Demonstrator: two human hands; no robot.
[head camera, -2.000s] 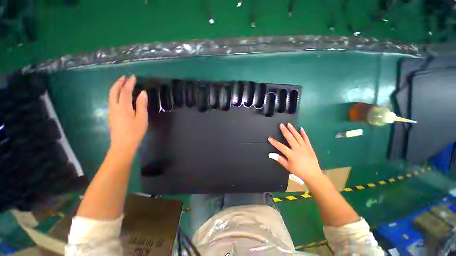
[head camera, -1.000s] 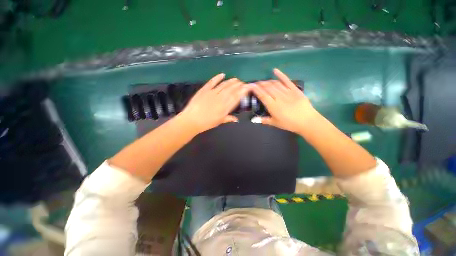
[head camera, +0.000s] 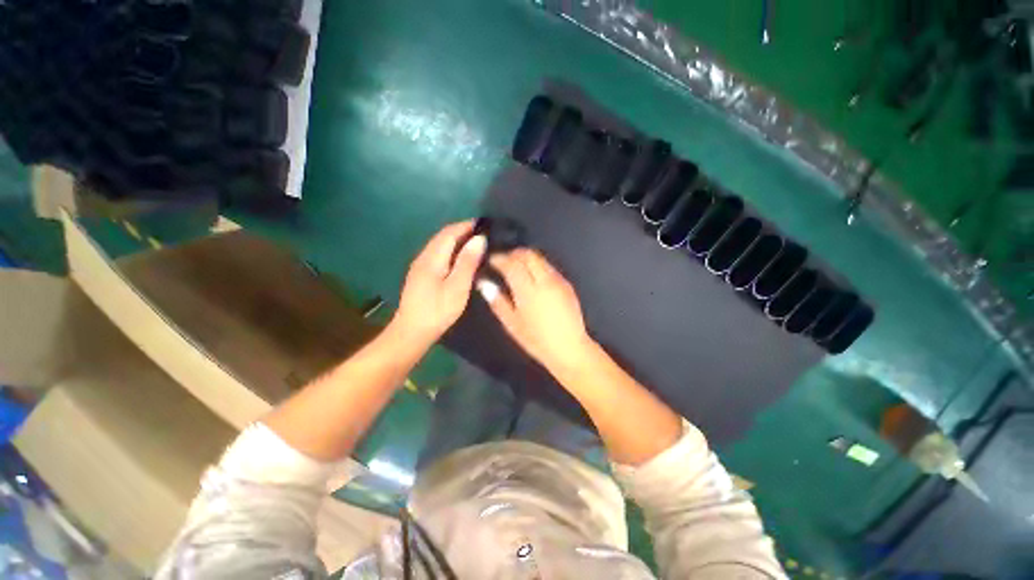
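Several black oval parts (head camera: 678, 215) lie side by side in a slanting row along the far edge of a matte black sheet (head camera: 669, 329). My left hand (head camera: 440, 281) and my right hand (head camera: 537, 304) are together over the sheet's left part. Both hold one small black part (head camera: 500, 235) between their fingertips; the fingers partly hide it. A white patch covers a fingertip of my right hand.
A squeeze bottle with amber liquid (head camera: 914, 437) and a small white label (head camera: 862, 453) lie on the green bench at right. Many black parts (head camera: 147, 102) are massed at upper left beside a white edge. An open carton (head camera: 170, 351) stands at lower left. A shiny strip (head camera: 726, 85) borders the bench.
The view has turned, so the row now slants down to the right. Both hands have left the row and come together nearer me, with a black part between them. The carton shows more.
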